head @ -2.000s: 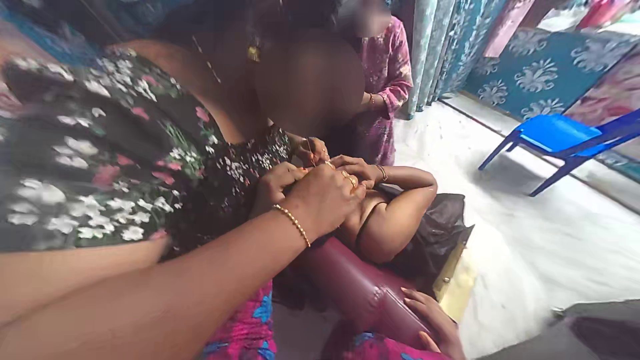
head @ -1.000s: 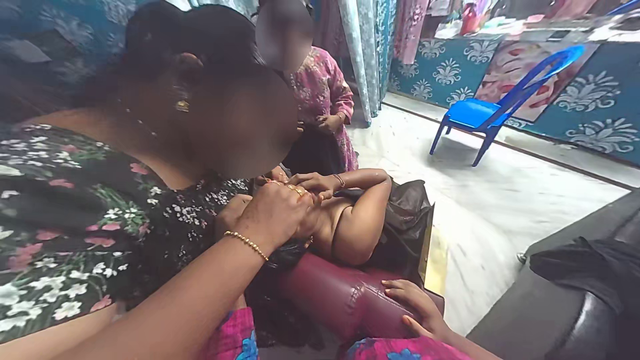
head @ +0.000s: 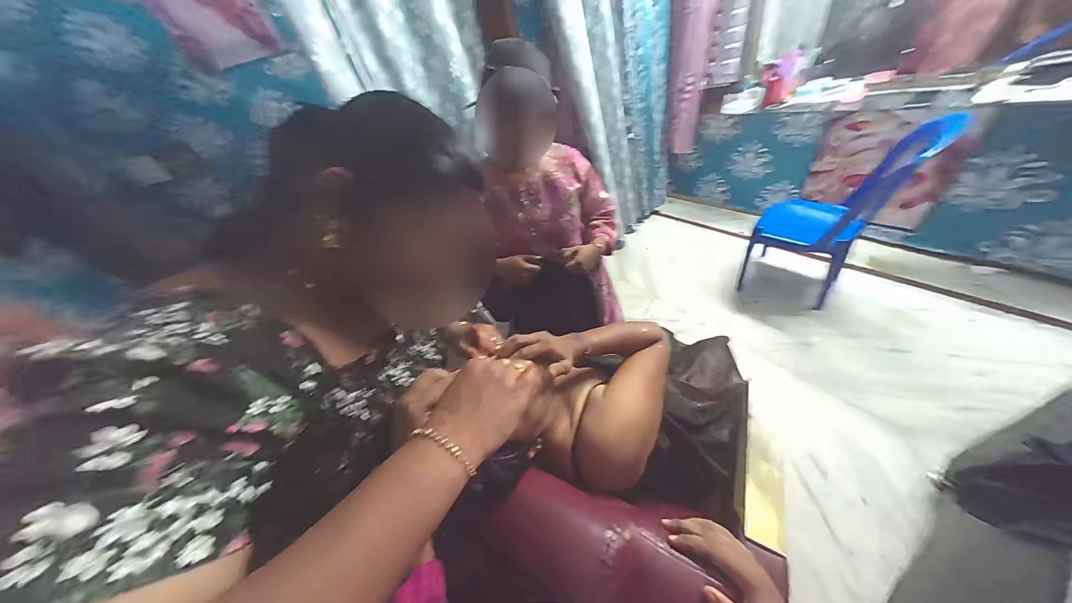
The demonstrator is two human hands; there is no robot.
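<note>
My right hand [head: 712, 553] lies at the lower right, palm down, with its fingers spread on the edge of a maroon padded cushion [head: 578, 536] and nothing visible in it. My left hand is not in view. A person in a black floral dress [head: 167, 452] leans in from the left. Their braceleted hand [head: 490, 402] and other hand meet at a reclining person's head, which they mostly hide. What these fingers hold cannot be told. The reclining person's bent arm [head: 624, 419] is raised, with its hand [head: 540, 347] against the same spot.
Another person in a pink patterned top [head: 553, 201] stands behind, hands at the waist. A blue plastic chair [head: 808, 222] stands on the pale floor at the right. Black material [head: 699, 402] hangs beside the cushion. A dark padded seat [head: 988, 502] is at the lower right.
The view has shifted, bringing more of the back wall and the standing person into frame. My right hand stays on the cushion. The hands near the reclining person's head remain close together.
</note>
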